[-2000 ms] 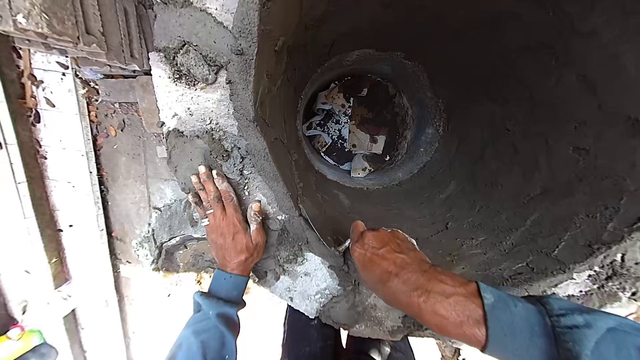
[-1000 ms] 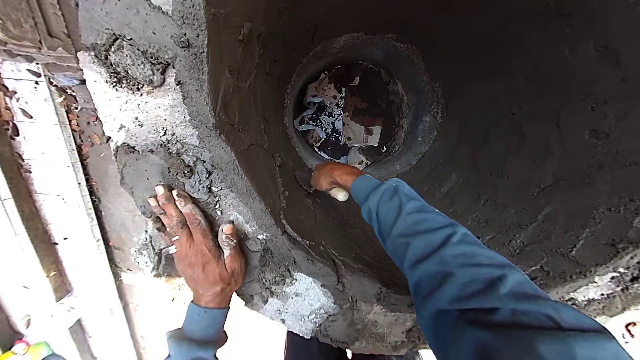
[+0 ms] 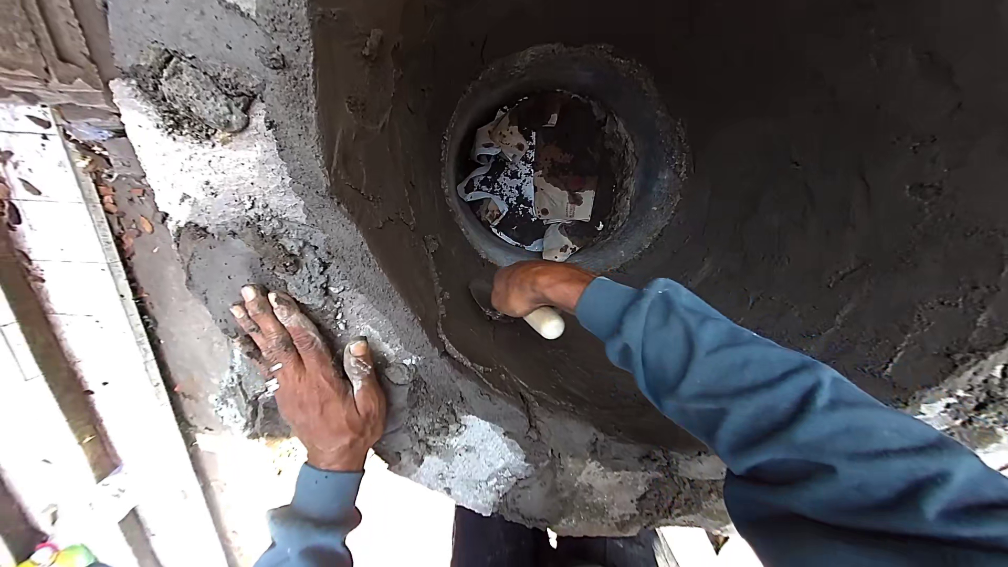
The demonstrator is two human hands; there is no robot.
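Observation:
My left hand (image 3: 319, 378) lies with spread, mortar-smeared fingers on the rough rim (image 3: 276, 189) of a masonry pit and holds nothing. Inside the pit, my right hand (image 3: 535, 290) is closed around the pale handle (image 3: 546, 323) of a trowel. The dark blade (image 3: 487, 298) shows only partly beside the fingers, against the wet mortar lining (image 3: 409, 260). Just above that hand is a round opening with a smooth grey collar (image 3: 657, 169); torn, stained paper or sheet pieces (image 3: 563, 197) lie within it.
A lump of mortar (image 3: 205, 98) sits on the rim at upper left. Pale slabs or boards (image 3: 71, 276) run along the left, with dry leaves and debris beside them. Something brightly coloured (image 3: 63, 555) is at the bottom left corner. Dark trouser legs show below the rim.
My right hand has moved from the pit's near edge inward to beside the round opening, its arm reaching further over the lining. My left hand stays on the rim. The view has shifted somewhat.

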